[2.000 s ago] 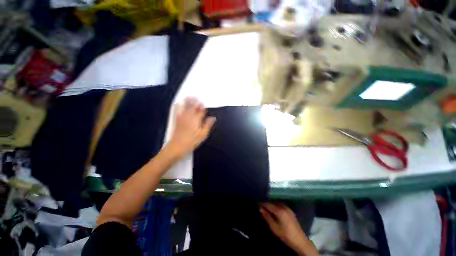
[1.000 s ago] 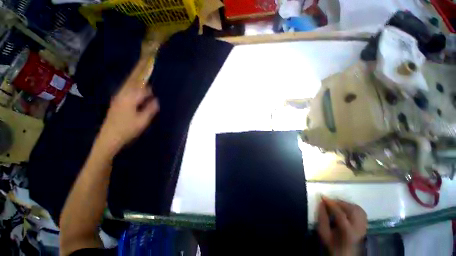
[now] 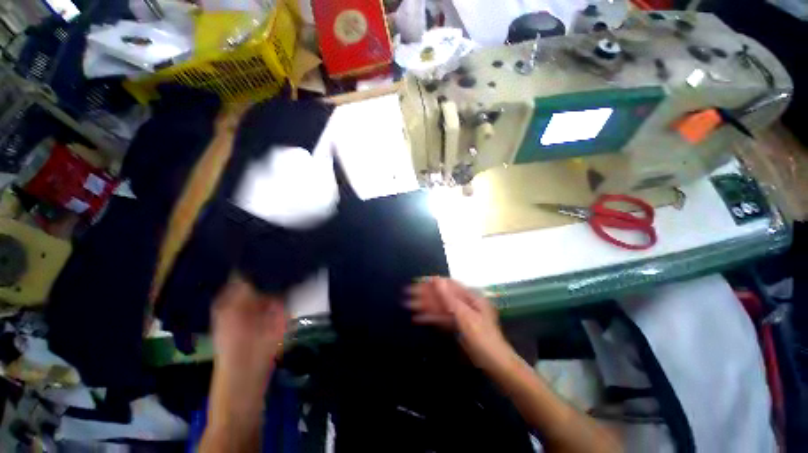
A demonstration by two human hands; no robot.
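A black panel (image 3: 390,257) lies on the machine table, its top edge near the needle area (image 3: 434,188), and hangs over the front edge. A blurred white panel (image 3: 288,188) lies over black cloth left of it; whether it is attached cannot be told. My left hand (image 3: 251,314) is blurred, at the lower edge of this black cloth near the table front; its grip cannot be made out. My right hand (image 3: 452,310) is over the right side of the black panel, fingers spread, slightly blurred. The sewing machine (image 3: 496,115) has a lit screen.
Red-handled scissors (image 3: 620,221) lie right of the needle. Black cut pieces (image 3: 97,292) spread at left. A yellow basket (image 3: 252,66) and red box (image 3: 352,35) stand at the back. White pieces with black edging (image 3: 709,354) hang below the table at right.
My left hand has come from the black pieces at far left down to the table front. A white panel now shows at left. My right hand has moved onto the black panel. The camera view has shifted.
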